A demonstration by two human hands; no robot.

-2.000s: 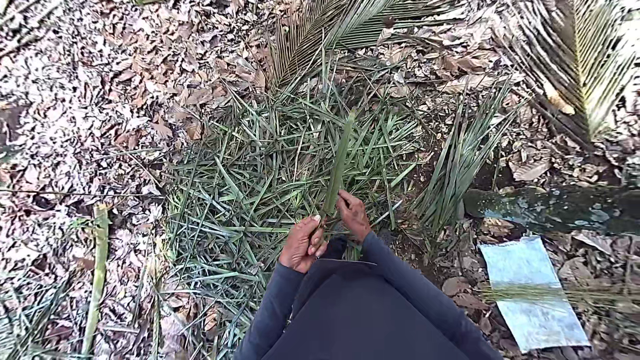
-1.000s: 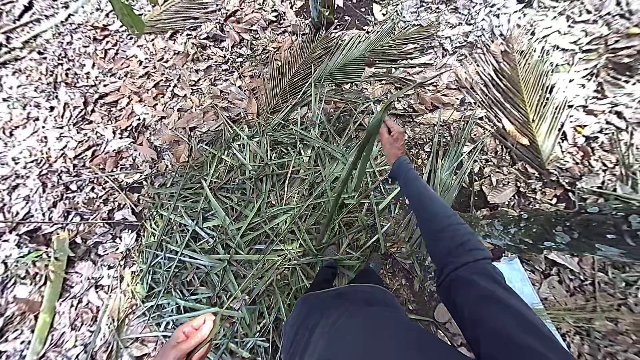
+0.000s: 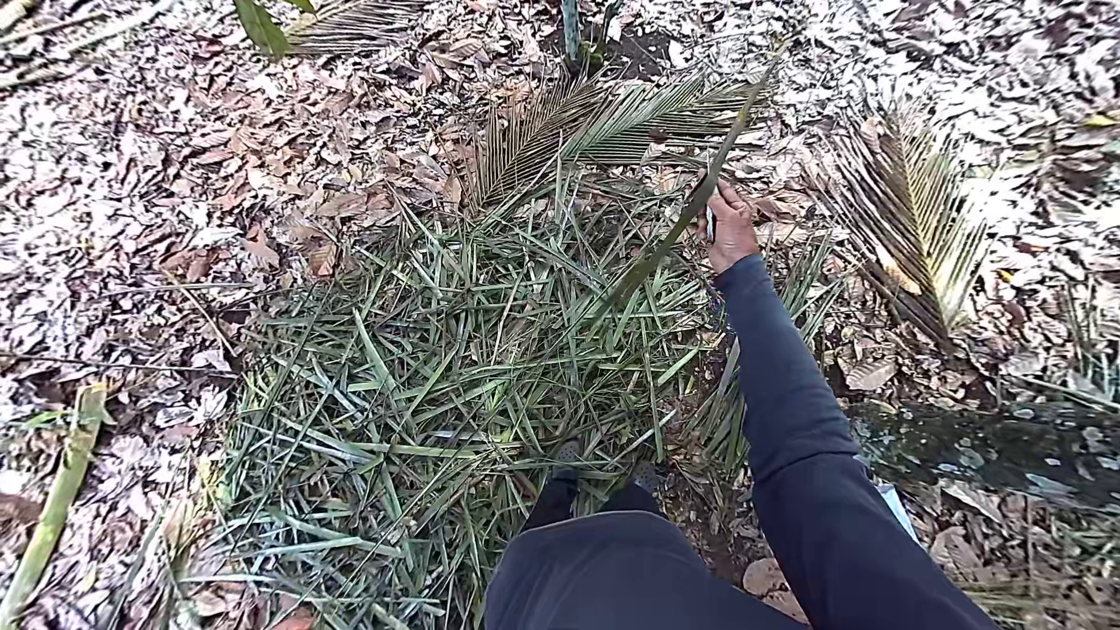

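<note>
My right hand [image 3: 731, 223] is stretched out ahead, closed around something small with a pale, thin edge, perhaps a blade; I cannot tell exactly what it is. Against its fingers runs a long green leaf strip [image 3: 674, 234], slanting from upper right to lower left. Below lies a wide pile of cut green leaf strips [image 3: 455, 367], spread in front of my feet. My left hand is out of the frame.
Palm fronds lie beyond the pile [image 3: 647, 122] and to the right [image 3: 927, 236]. A dark, mottled log [image 3: 980, 451] lies at the right. A cut green stalk [image 3: 61, 499] rests at the left on dry leaf litter. A thin stem [image 3: 571, 31] stands at the top.
Two seconds ago both hands were together at the leaf strip near my body. My right hand has since moved forward; my left hand went to the lower left, then out of view.
</note>
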